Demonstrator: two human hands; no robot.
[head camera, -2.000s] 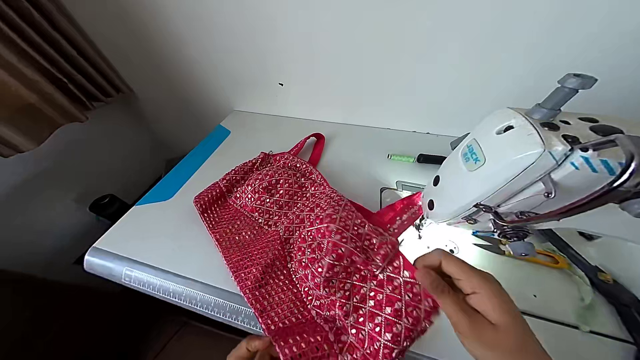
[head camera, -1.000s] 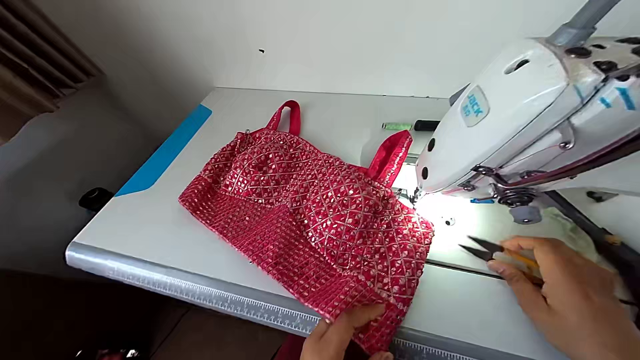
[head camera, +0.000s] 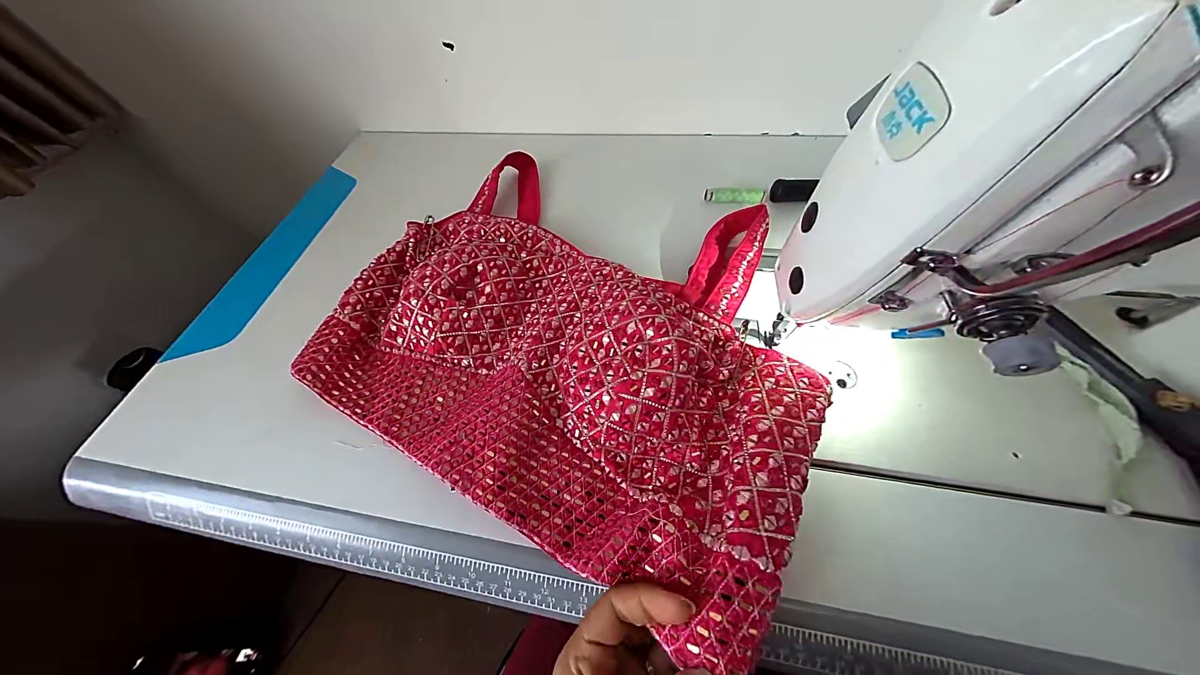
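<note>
A red embellished blouse (head camera: 562, 375) with padded cups and two shoulder straps lies spread on the sewing table. My left hand (head camera: 623, 630) pinches its lower hem at the table's front edge, thumb on top and the other fingers partly hidden. The blouse's right strap stands up beside the needle area of a white Jack sewing machine (head camera: 975, 169), whose lamp lights the bed. My right hand is out of view, and so are the thread snips seen earlier.
A green thread spool (head camera: 735, 196) and a black cylindrical object (head camera: 792, 190) lie behind the blouse. A ruler strip (head camera: 375, 553) runs along the table's front edge. Pale green fabric (head camera: 1106, 422) and a dark bar (head camera: 1125, 384) are at the right.
My right hand let go of the blouse, took hold of the thread snips, then left the view with the snips no longer visible. The blouse now lies flatter, my left hand still at its hem.
</note>
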